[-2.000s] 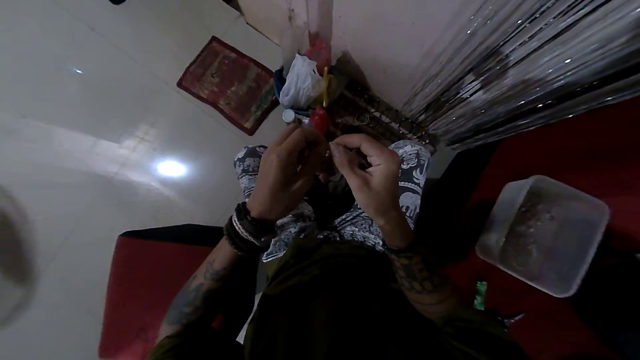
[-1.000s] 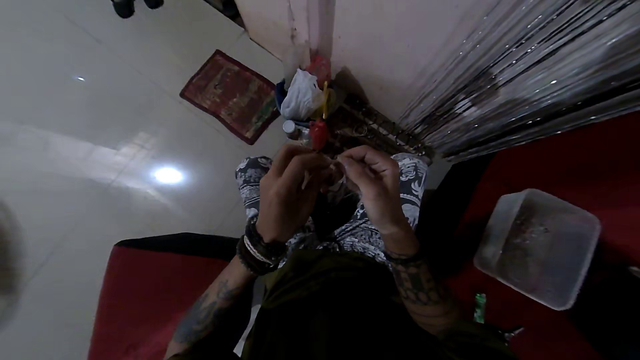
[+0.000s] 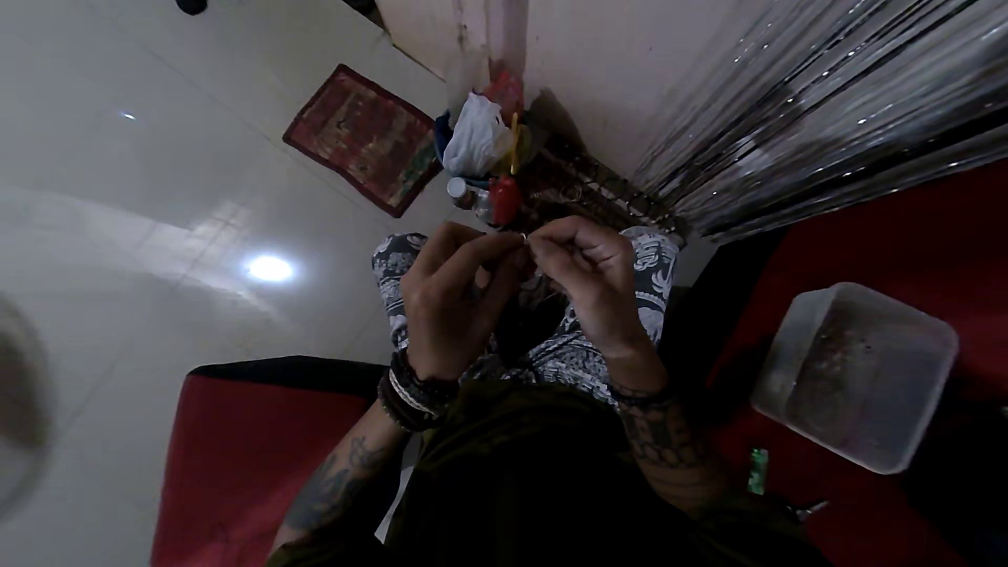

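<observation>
My left hand (image 3: 453,295) and my right hand (image 3: 591,279) meet at the fingertips above my lap, over patterned trousers (image 3: 650,272). Between the pinched fingertips shows a tiny pale piece (image 3: 524,239), too small to name; both hands seem to pinch it. Dark bracelets (image 3: 413,394) circle the left wrist. A translucent plastic container (image 3: 862,378) with small bits in it stands on the red surface at my right. Near it lie a small green packet (image 3: 757,471) and a small metal object (image 3: 809,510), perhaps scissors.
Ahead on the floor are a white plastic bag (image 3: 476,138), a red object (image 3: 505,200) and a white-capped jar (image 3: 458,190) by the wall. A red doormat (image 3: 366,140) lies left of them. A tinsel curtain (image 3: 787,118) hangs at the right. Red seating (image 3: 252,465) is at lower left.
Both hands stay together at the fingertips, with small shifts of the fingers. The container, the green packet and the doormat have not plainly moved.
</observation>
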